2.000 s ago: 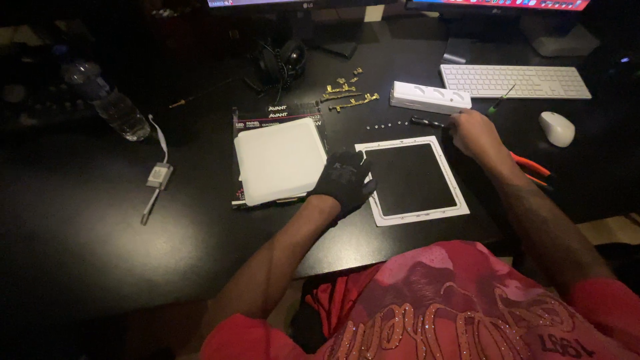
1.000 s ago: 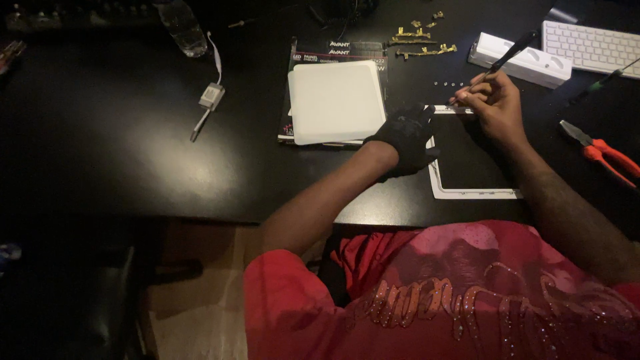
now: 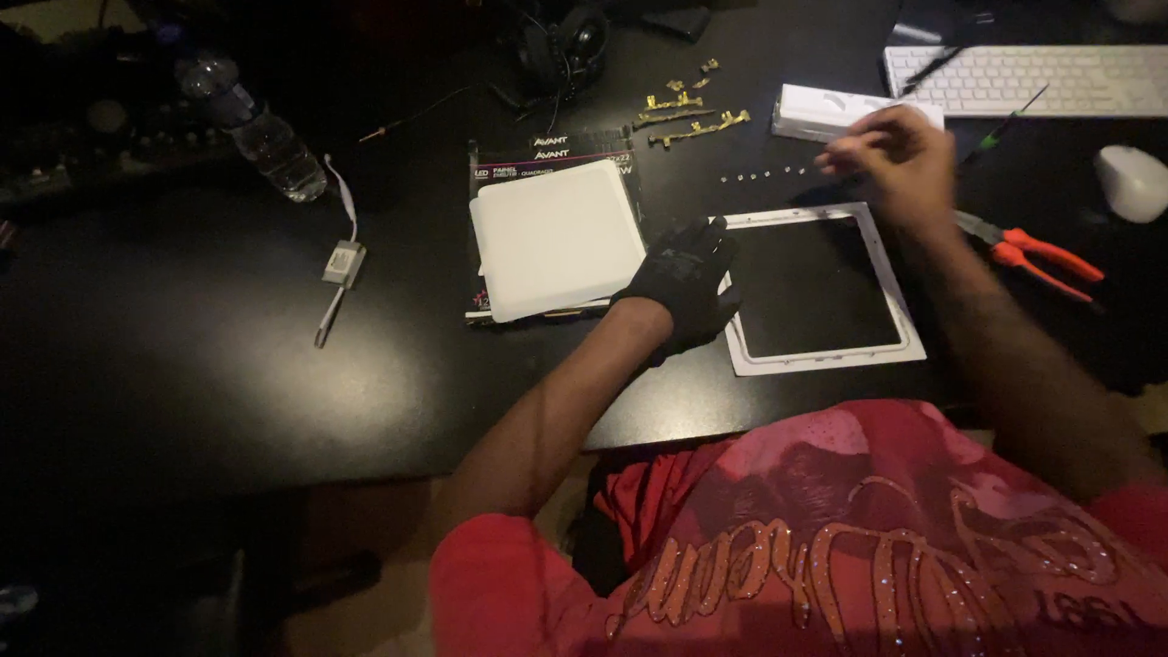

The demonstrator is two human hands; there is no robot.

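My left hand [image 3: 684,283], in a black glove, rests on the left side of a white square panel frame [image 3: 826,360], its fingers and thumb on the rim. A dark surface shows inside the frame. Above the frame's upper right corner is my bare right hand [image 3: 899,173], blurred, with fingertips bent together beside a row of several tiny screws [image 3: 766,173]. A dark pen-like tool [image 3: 933,69] sticks out behind that hand; its lower part is hidden. Whether a screw is between the fingertips cannot be seen.
Left of the frame, a white square diffuser [image 3: 561,242] lies on a printed LED panel box [image 3: 593,146]. Brass terminal strips [image 3: 698,128], a white box [image 3: 821,109], a keyboard [image 3: 1031,82], a mouse [image 3: 1131,182], orange-handled pliers [image 3: 1049,260], a bottle [image 3: 274,151] and an LED driver [image 3: 344,263] lie around.
My right hand has lifted off the frame's upper edge and moved right, to the end of the screw row. My left hand stays at the frame's left side. The view has shifted.
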